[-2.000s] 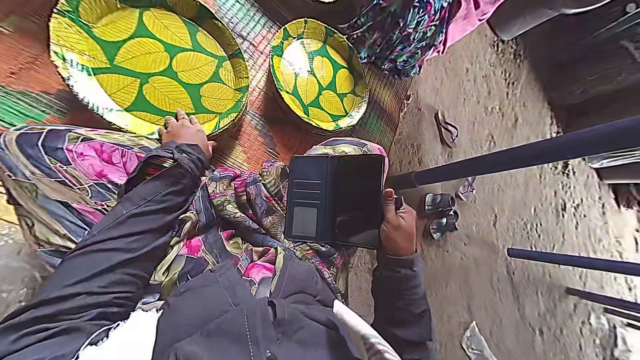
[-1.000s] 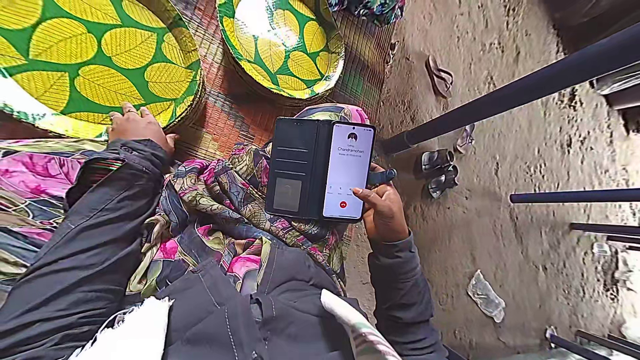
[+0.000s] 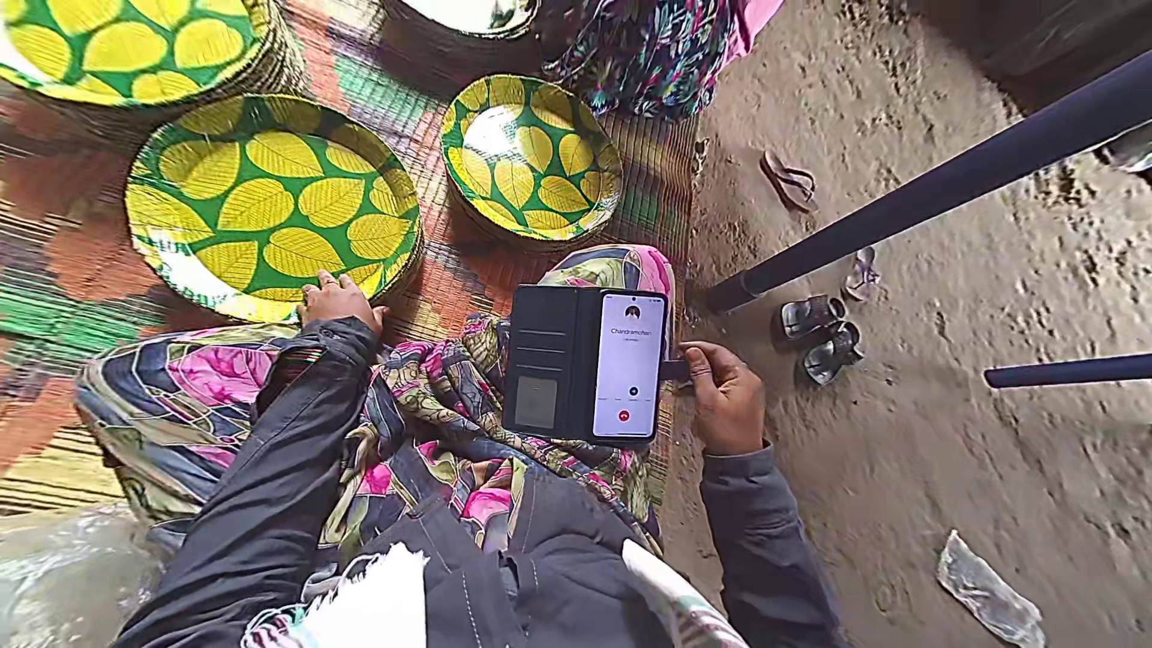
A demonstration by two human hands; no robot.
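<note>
A smartphone (image 3: pixel 627 364) with a lit call screen lies in a dark wallet case (image 3: pixel 544 360), opened flat across my lap on patterned cloth. Just right of it, my right hand (image 3: pixel 729 396) pinches the case's closing strap (image 3: pixel 675 370) between thumb and fingers. My left hand (image 3: pixel 340 304) rests with spread fingers on the near rim of a stack of round plates printed with yellow leaves on green (image 3: pixel 270 207). A smaller stack of the same leaf-printed plates (image 3: pixel 533 160) stands ahead of my lap.
More stacked plates (image 3: pixel 126 49) stand at the upper left of the woven mat (image 3: pixel 54 261). A person in patterned cloth (image 3: pixel 639 54) sits at the top. On the bare ground to the right are a dark pole (image 3: pixel 936 171), sandals (image 3: pixel 832 351), a flip-flop (image 3: pixel 789 180) and a plastic bag (image 3: pixel 990 589).
The phone screen, dark two seconds ago, is now lit with a call. My right hand has shifted from the phone's edge to the case strap. My left hand stays on the plate rim.
</note>
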